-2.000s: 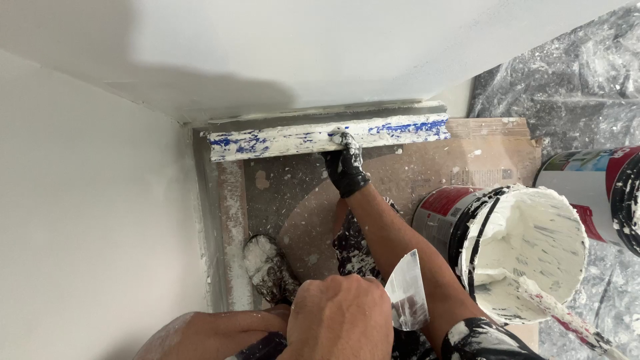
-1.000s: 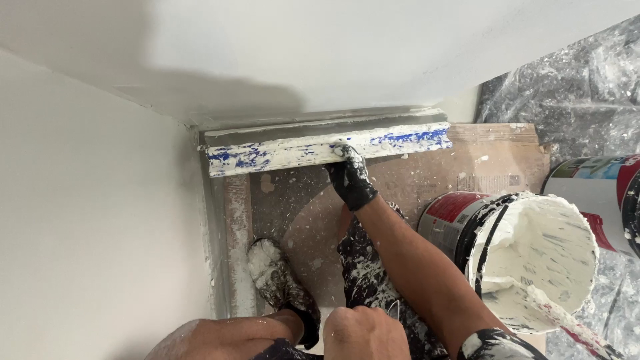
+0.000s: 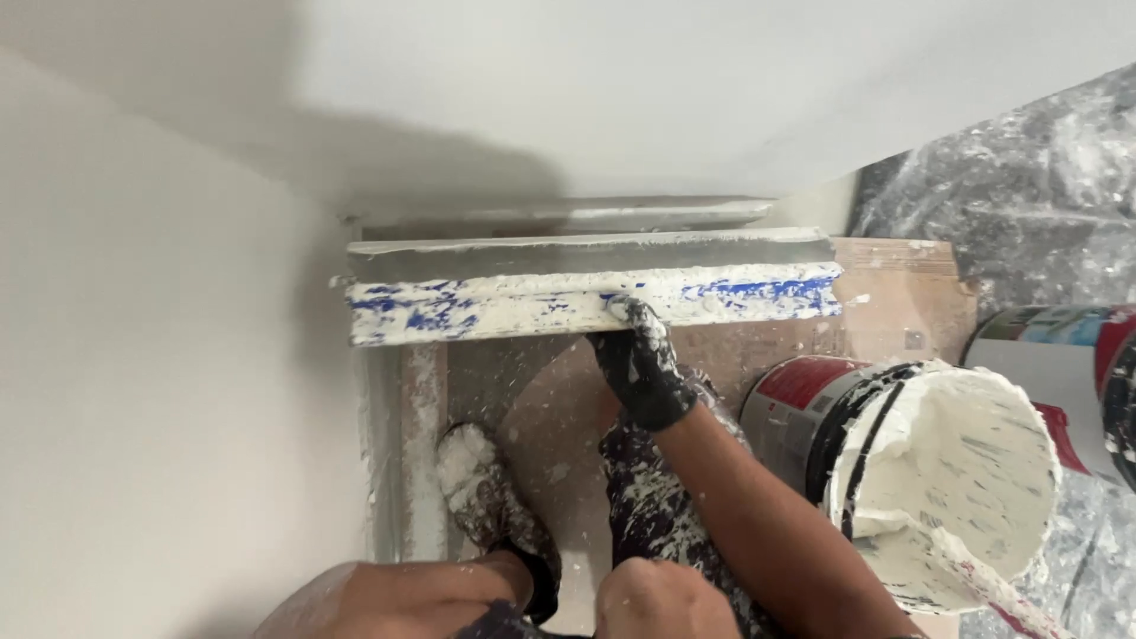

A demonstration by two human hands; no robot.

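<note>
My right hand (image 3: 643, 364), in a black glove smeared with white compound, grips a wide skimming blade (image 3: 550, 306) at its middle. The handle shows blue under the white smears. A line of white compound lies along the far edge of its grey blade. The long tool spans the corner between two pale walls, close to the wall base (image 3: 621, 211). My left hand (image 3: 661, 599) appears bare and curled at the bottom edge; its fingers and anything in them are hidden. Right of my gloved arm, an open bucket of white compound (image 3: 967, 461) holds a smeared stick-like handle (image 3: 994, 581).
A second bucket (image 3: 1038, 382) stands at the right edge. Brown board (image 3: 896, 266) covers the floor by the walls, with spattered plastic sheeting (image 3: 1047, 177) beyond it. A compound-covered shoe (image 3: 484, 479) rests near the left wall (image 3: 160, 373).
The skimming blade has come away from the wall base, showing more of its grey blade and compound-lined edge. A small translucent blade beside my left hand two seconds ago is out of sight.
</note>
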